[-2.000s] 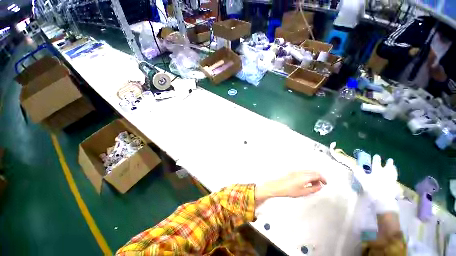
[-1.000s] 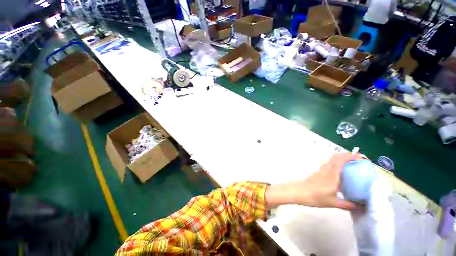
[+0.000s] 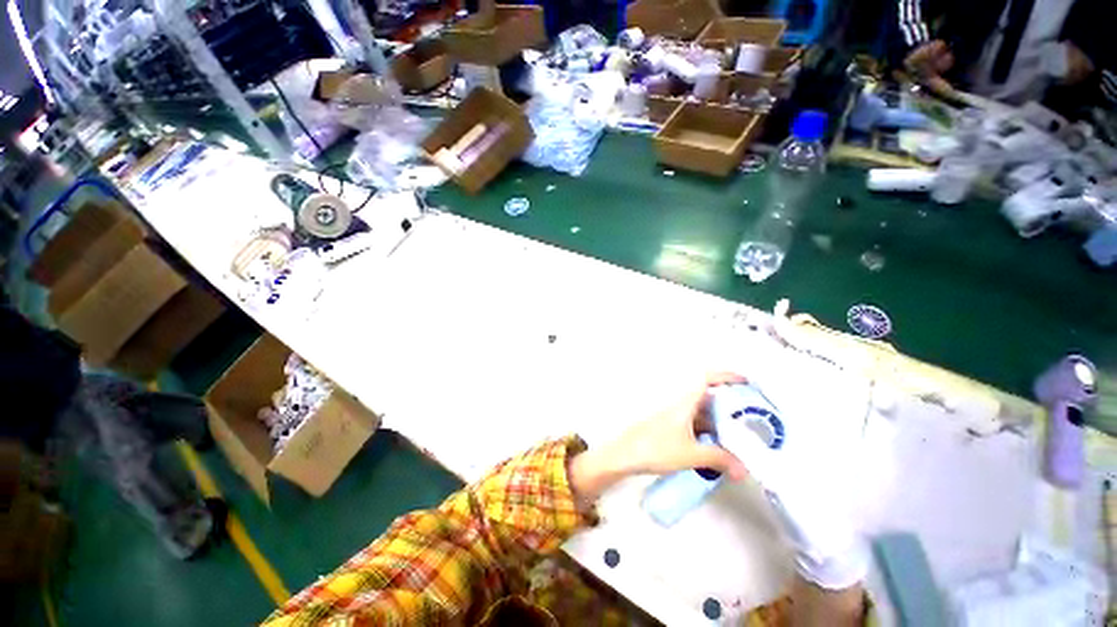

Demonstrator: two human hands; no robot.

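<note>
My left hand (image 3: 668, 439), bare, holds a pale blue handheld fan (image 3: 747, 419) by its round head over the white bench (image 3: 515, 331). The spoked round end faces up and the short handle points down towards the bench's near edge. My right hand (image 3: 815, 508), in a white glove, is beside the fan's head; it is blurred, and its fingers and grip cannot be made out. A teal pad (image 3: 908, 581) lies right of the glove. A lilac fan (image 3: 1066, 423) stands at the right.
A clear bottle with blue cap (image 3: 780, 202) and a loose grille disc (image 3: 868, 321) lie on the green surface. A wheeled tool (image 3: 321, 213) stands at the bench's far left. Cartons (image 3: 321, 443) stand on the floor. People's hands and sleeves show across the line.
The pale blue fan, first lying by the glove, was taken up by my left hand, then moved left and turned so its spoked end shows. A person's leg now shows at the left.
</note>
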